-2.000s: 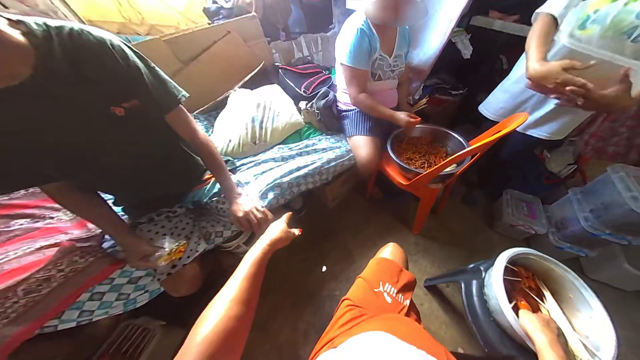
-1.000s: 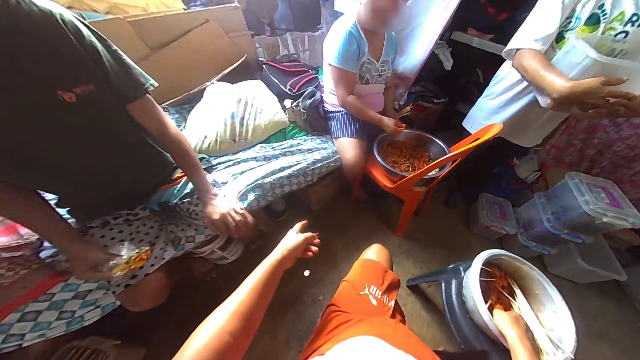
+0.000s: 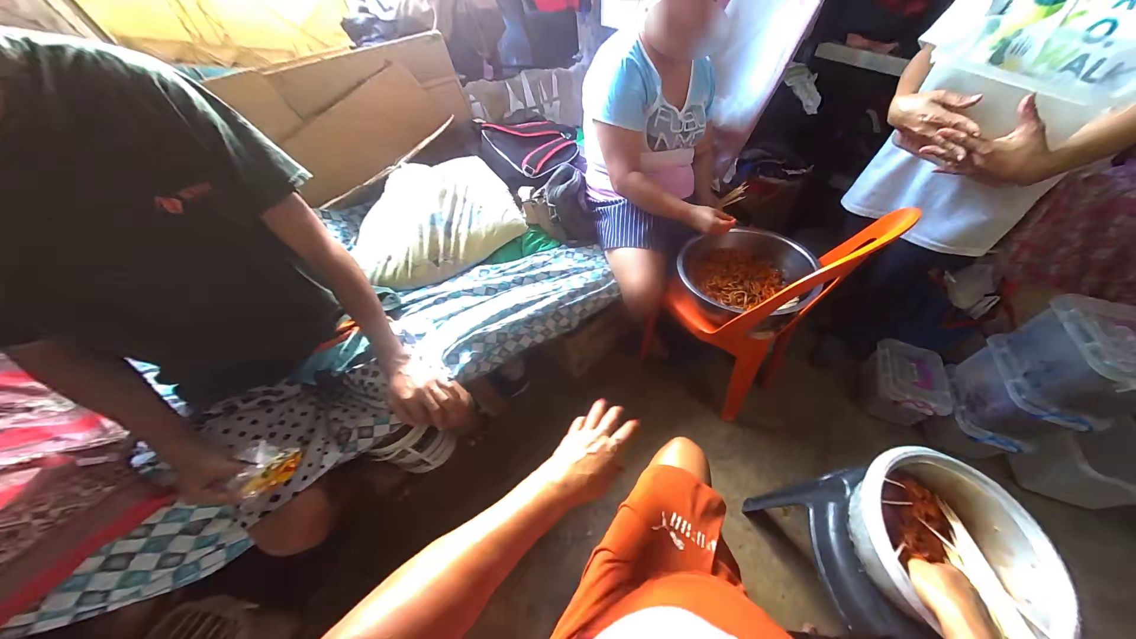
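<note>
My left hand (image 3: 596,446) is held out over the floor beside my knee, fingers spread and empty. My right hand (image 3: 950,590) reaches down into a large metal pot (image 3: 1029,524), its fingers among reddish-orange food pieces (image 3: 919,519); they are partly hidden, so I cannot tell whether they grip any. Thin pale wooden sticks (image 3: 981,568) lean in the pot beside that hand. The pot rests on a dark plastic stool (image 3: 834,532). Farther off, a metal basin (image 3: 785,248) of similar orange food (image 3: 737,277) stands on an orange plastic chair (image 3: 737,342).
A seated person (image 3: 652,124) handles food and sticks at the basin. At left a person in a dark shirt (image 3: 160,222) holds a small plastic bag (image 3: 271,470). Another person (image 3: 923,195) stands at right with a clear container (image 3: 1021,102). Lidded plastic boxes (image 3: 1021,382) are stacked behind the pot.
My left hand's fingers have spread apart and point more upward. The standing person's hands have come together in front of the container. My right hand stays in the pot.
</note>
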